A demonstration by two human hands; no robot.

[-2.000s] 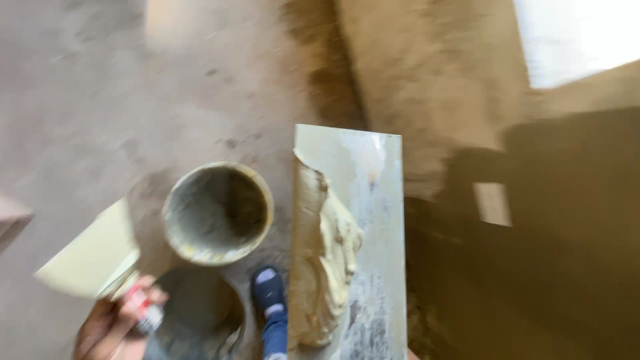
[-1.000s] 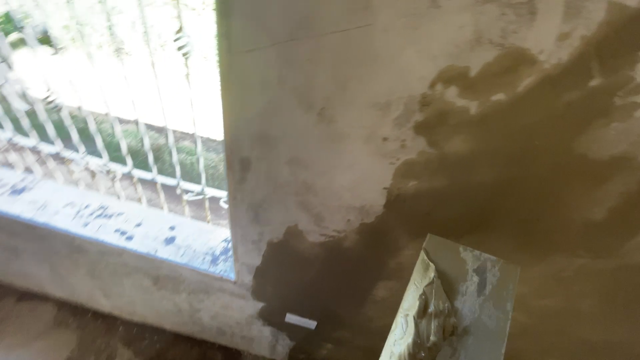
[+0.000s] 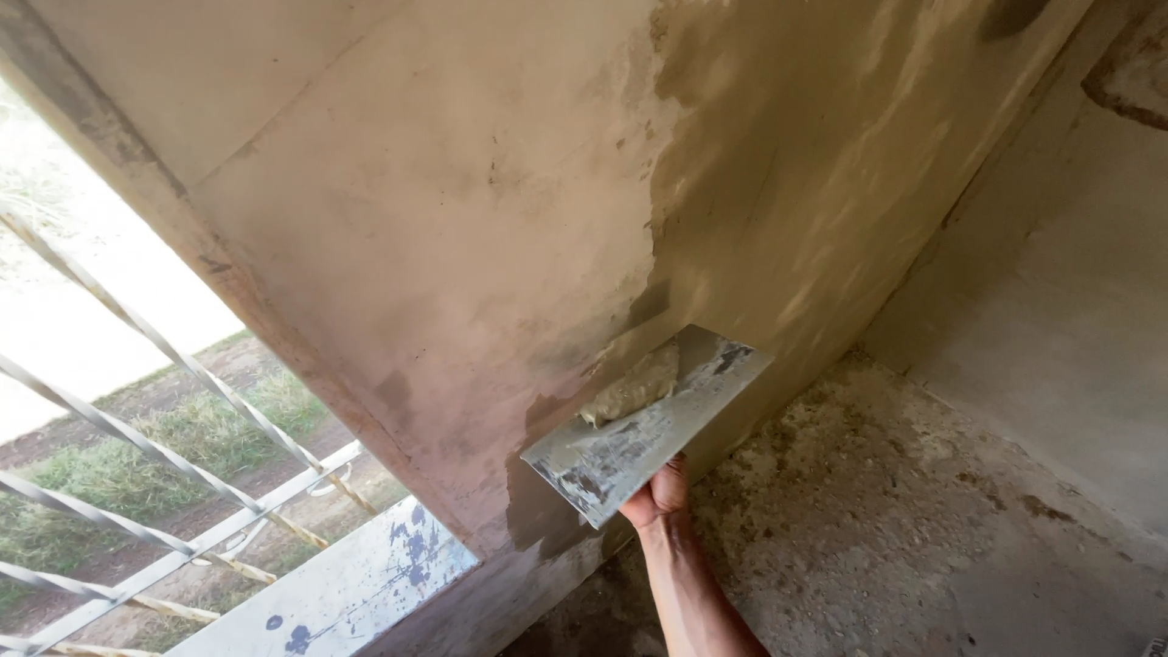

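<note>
My right hand (image 3: 659, 497) reaches up from the bottom edge and grips a wide rectangular metal plastering trowel (image 3: 630, 447) from beneath; the plate hides its handle. A mound of wet, beige plaster (image 3: 634, 388) lies along the plate's far side, towards the wall. Behind the trowel rises the plastered wall (image 3: 456, 201), pale on the left, with a darker, damp-looking coat (image 3: 776, 182) of ragged outline on the right. Whether the plate touches the wall cannot be told. My left hand is out of the frame.
At the left is a window opening with twisted metal bars (image 3: 137, 438) and a paint-spotted white sill (image 3: 365, 584); grass shows outside. An adjoining wall (image 3: 1031, 319) meets the plastered one at the right. Below lies a rough, stained floor (image 3: 849, 511).
The view has swung from the floor, with its bucket, to the wall and window. My left hand with its pale spreader has left the view. The trowel still carries plaster, and my right hand now shows beneath it.
</note>
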